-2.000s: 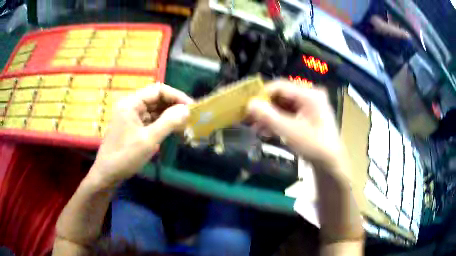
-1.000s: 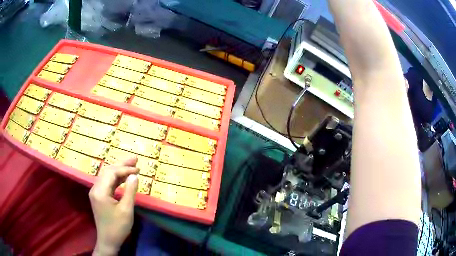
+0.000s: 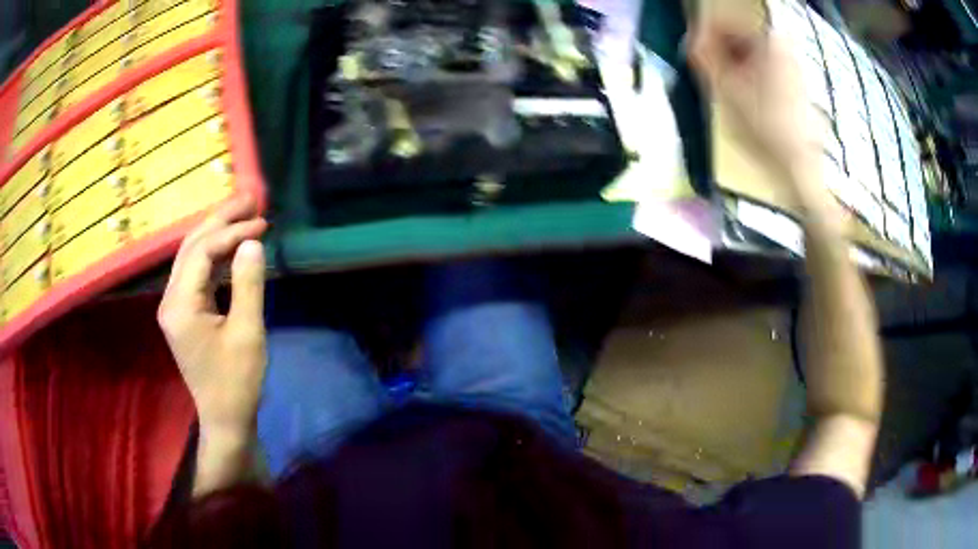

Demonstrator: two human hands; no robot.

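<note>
The black test fixture (image 3: 472, 161) lies on the bench at top centre, blurred and cut off by the top edge; no lit digits show on it. The red tray (image 3: 246, 139) at left holds rows of yellow-backed boards (image 3: 177, 139). My left hand (image 3: 220, 311) is at the tray's near right corner, thumb and fingers apart, with nothing seen in it. My right hand (image 3: 745, 70) is blurred at the upper right, over the left part of the cardboard sheet (image 3: 740, 161); whether it holds anything cannot be told. White boards (image 3: 869, 129) lie in rows on the cardboard.
Paper slips (image 3: 654, 139) and a pinkish paper (image 3: 686, 225) lie between fixture and cardboard, reaching the bench's green front edge (image 3: 461, 238). Stacked red trays (image 3: 97, 429) stand below at left. Brown cardboard (image 3: 686, 375) lies below the bench at right.
The view has swung down and right. The yellow board held in both hands two seconds ago is not seen in them. My right arm, raised beside the fixture a second ago, now reaches over the cardboard.
</note>
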